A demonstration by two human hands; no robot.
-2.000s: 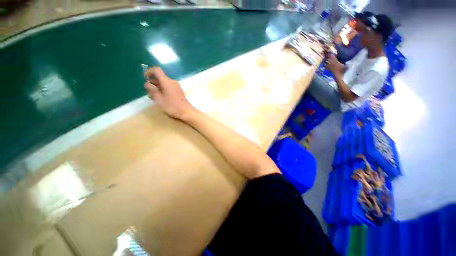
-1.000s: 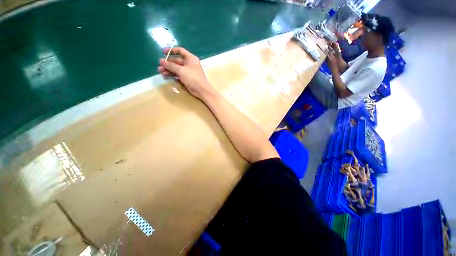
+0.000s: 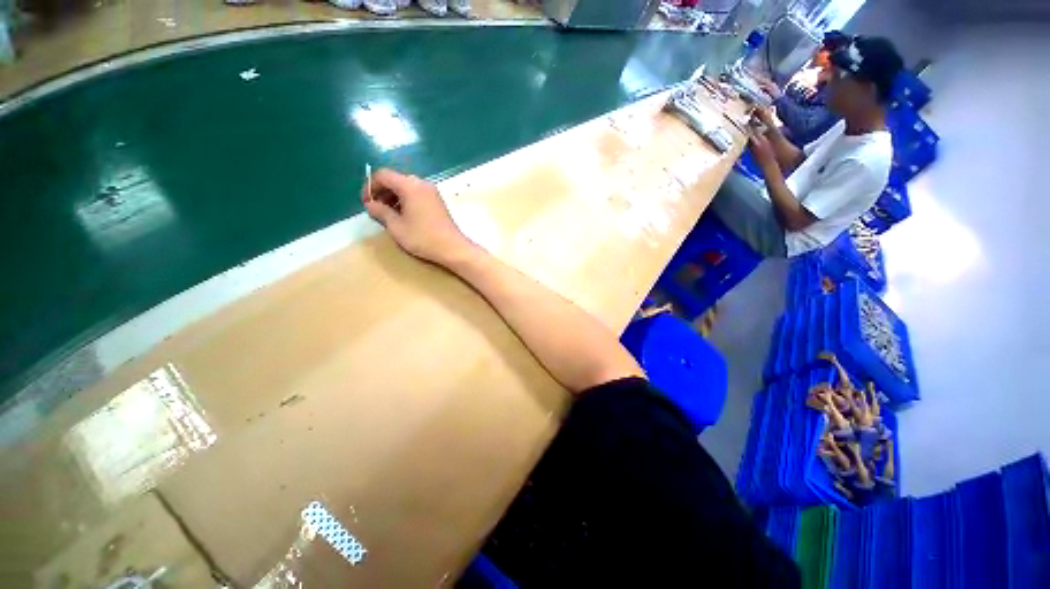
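My right hand (image 3: 409, 213) is at the belt-side edge of the bench, with its bare forearm reaching from a black sleeve at the lower right. Its fingertips pinch a thin pale stick (image 3: 368, 175), which points up over the green belt. The fingers hide the stick's lower end. My left hand is not in view. A small white dotted strip (image 3: 334, 533) lies flat on the cardboard-covered bench (image 3: 380, 380). A pale clear-white item (image 3: 144, 579) is cut off at the bottom left edge.
The green conveyor belt (image 3: 265, 150) runs along the bench. A person in a white shirt (image 3: 846, 173) works at the far right, near grey-white parts (image 3: 700, 119). A blue stool (image 3: 679, 368) and stacked blue crates (image 3: 774, 443), one holding tan parts (image 3: 854, 435), stand right of the bench.
My right hand was over the belt, moved back toward the bench, and is now slightly lower in view with the stick still pinched. The view has shifted slightly.
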